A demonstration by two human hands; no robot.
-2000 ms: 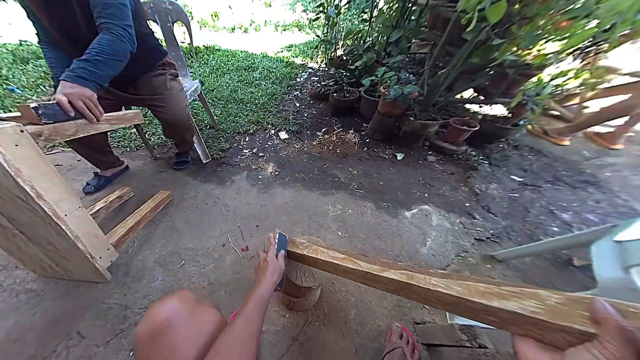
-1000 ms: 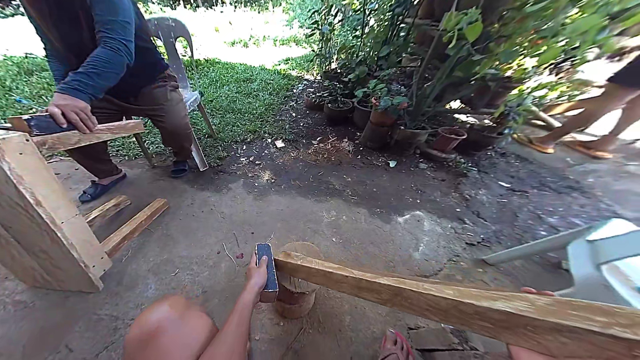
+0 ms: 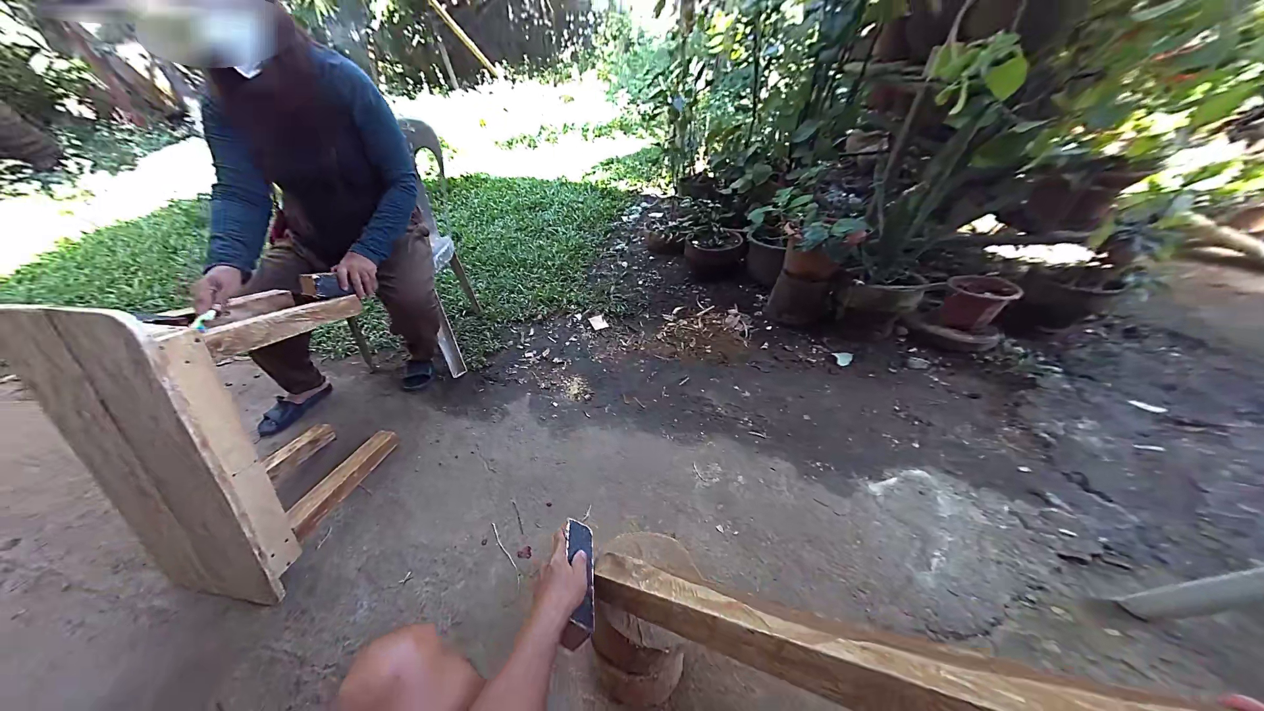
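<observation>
My left hand [image 3: 561, 585] grips a sanding block [image 3: 581, 583] faced with dark sandpaper, held upright against or close beside the end of a long wooden beam [image 3: 770, 637]. That end of the beam rests on a round wooden stump [image 3: 640, 657]. The beam slants toward the lower right, out of view. Only a fingertip of my right hand [image 3: 1238, 702] shows at the bottom right edge, by the beam; what it holds is hidden.
Across from me a seated person [image 3: 326, 168] holds another dark-faced block on a wooden frame [image 3: 222, 434]. Two wood pieces [image 3: 341, 482] extend near the ground beside it. Potted plants [image 3: 713, 255] line the back right; a pale plastic chair leg [image 3: 1195, 594] juts in at right.
The sanding block in my left hand has turned upright at the beam's end. My right hand has mostly left the view. The other person's second hand has come into view; the view has shifted.
</observation>
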